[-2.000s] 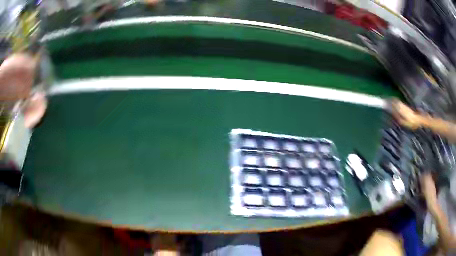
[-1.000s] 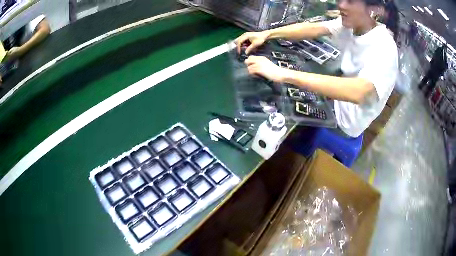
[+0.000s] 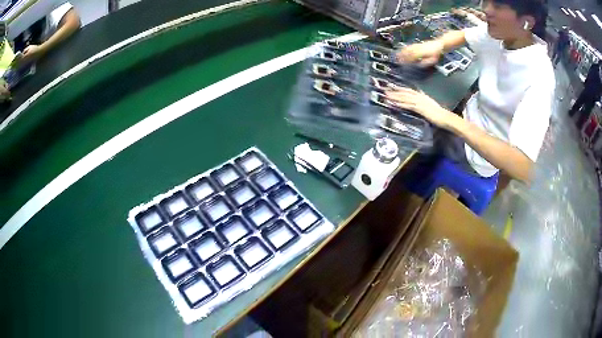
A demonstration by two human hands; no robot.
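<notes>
A white-edged lens tray [image 3: 231,231] lies on the green bench in front of me, its square pockets holding small black-rimmed screen lenses. Beyond its right corner lie white wipe pieces [image 3: 310,157], a small black-framed piece [image 3: 340,171] and dark tweezers [image 3: 323,141]. A white dispenser bottle [image 3: 375,173] with a round metallic top stands at the bench edge. Neither of my hands is in view.
Another worker [image 3: 515,79] at the right has both hands at a clear phone tray [image 3: 330,86] of black phones. An open brown carton [image 3: 485,231] with clear scraps stands below the bench. A white strip [image 3: 165,109] borders the green conveyor. Another person's arm [image 3: 56,32] shows top left.
The view first swung right, bringing the worker and carton in. Since one second ago, the phone tray has shifted left and towards me, and the worker's hands have moved to its right part.
</notes>
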